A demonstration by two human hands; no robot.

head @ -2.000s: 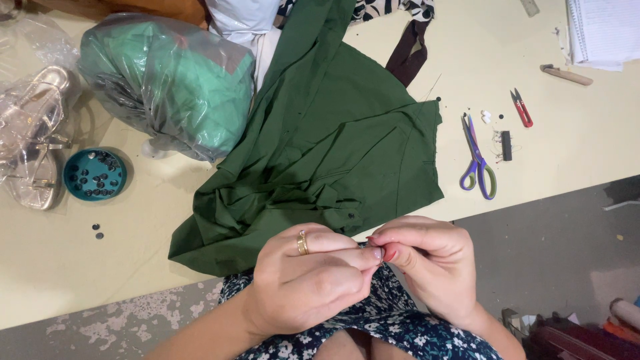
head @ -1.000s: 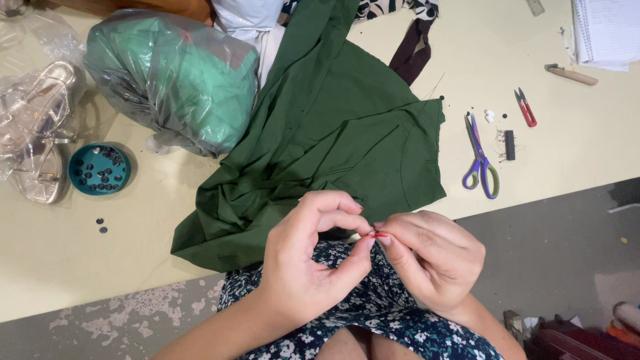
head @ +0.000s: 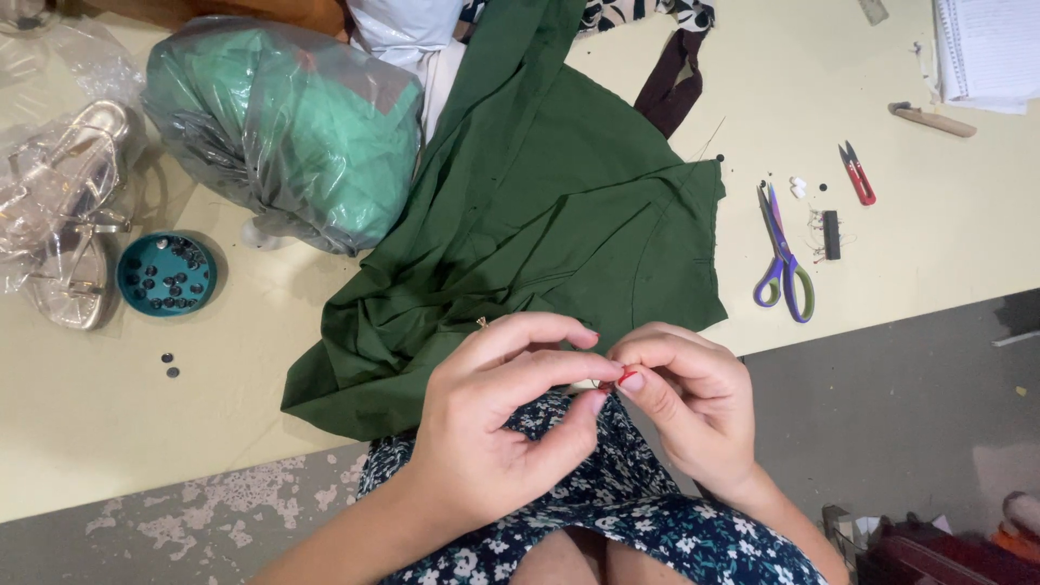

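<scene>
My left hand [head: 512, 406] and my right hand [head: 691, 398] meet fingertip to fingertip above my lap, at the table's front edge. Between the fingertips is a small dark thread [head: 600, 385]; whether a button or needle is with it I cannot tell. The thumb and forefinger of the right hand are pinched together, and the left fingers close in beside them. Just beyond my hands lies a rumpled dark green garment [head: 601, 211]. A needle with thread [head: 715, 136] seems to rest at the cloth's upper right corner.
Purple-handled scissors [head: 784, 260], red thread snips [head: 858, 175] and a dark block with pins [head: 830, 236] lie right. Left are a teal dish of buttons [head: 166, 274], two loose buttons [head: 170, 366], bagged green cloth [head: 284, 130] and sandals [head: 69, 236]. A notebook [head: 987, 49] lies upper right.
My left hand's fingers have spread from a closer curl, while its fingertips stay near the right ones. The garment and the tools have not plainly moved.
</scene>
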